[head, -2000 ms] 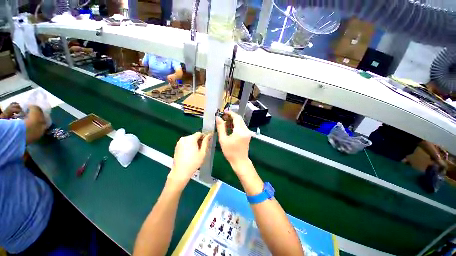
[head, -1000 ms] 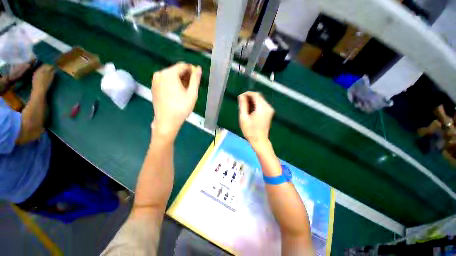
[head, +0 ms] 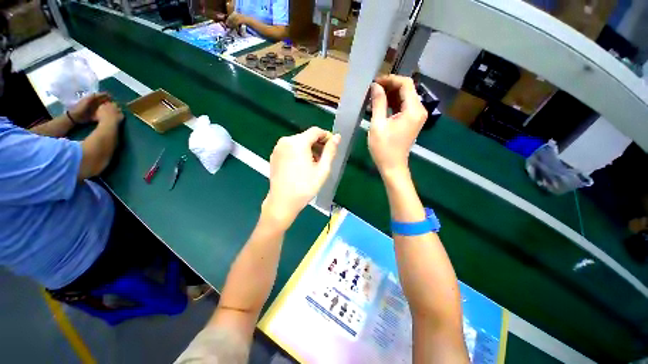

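My left hand (head: 298, 165) is raised beside the left side of the white-grey frame upright (head: 349, 121), with thumb and index finger pinched together at its edge. My right hand (head: 398, 121) is raised higher, at the right side of the upright, with its fingers curled and the fingertips by the post. It wears a blue wrist band (head: 416, 225). I cannot tell whether either hand holds a small piece; the fingertips hide it. The printed mat (head: 355, 284) with a yellow border lies below my forearms.
A sunken green conveyor (head: 270, 117) runs behind the upright. On the left bench are a knotted white bag (head: 210, 145), an open brown box (head: 159, 111), a red-handled tool (head: 153, 169) and a dark tool (head: 177, 172). A person in blue (head: 50, 185) sits at left; another sits across.
Both hands were apart from the upright and have come back to it, the right hand rising above the left. The view has tilted up, showing more of the far side.
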